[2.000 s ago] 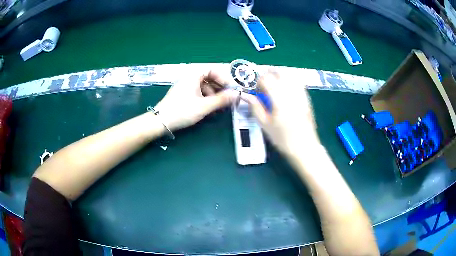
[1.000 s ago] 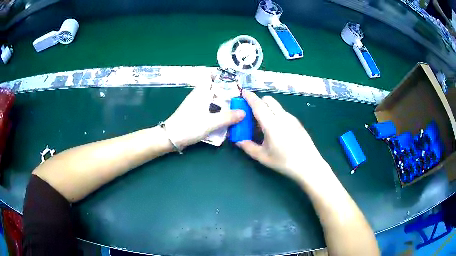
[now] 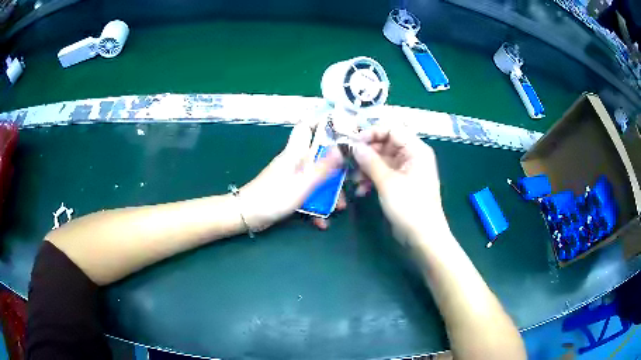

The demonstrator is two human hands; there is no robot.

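A white handheld fan body (image 3: 357,83) is held in front of me, its round slotted head up over the whitish strip. A blue battery (image 3: 325,191) lies in its handle. My left hand (image 3: 281,184) is around the handle from the left, its thumb over the battery and fingertips showing below. My right hand (image 3: 404,176) is at the neck, thumb and fingers close together and blurred; whether they pinch the thin leads there is not clear. The neck is partly hidden by the fingers.
A loose battery (image 3: 489,213) lies on the green bench beside an open carton (image 3: 573,133) of blue batteries. Several fans (image 3: 425,65) lie on the belt beyond the strip. A small white ring part (image 3: 62,215) is at left, near a red bundle (image 3: 7,165) at the edge.
The blue battery, earlier held between both hands beside the handle, now lies in the handle. My right hand has moved up to the neck. The fans on the belt have shifted right.
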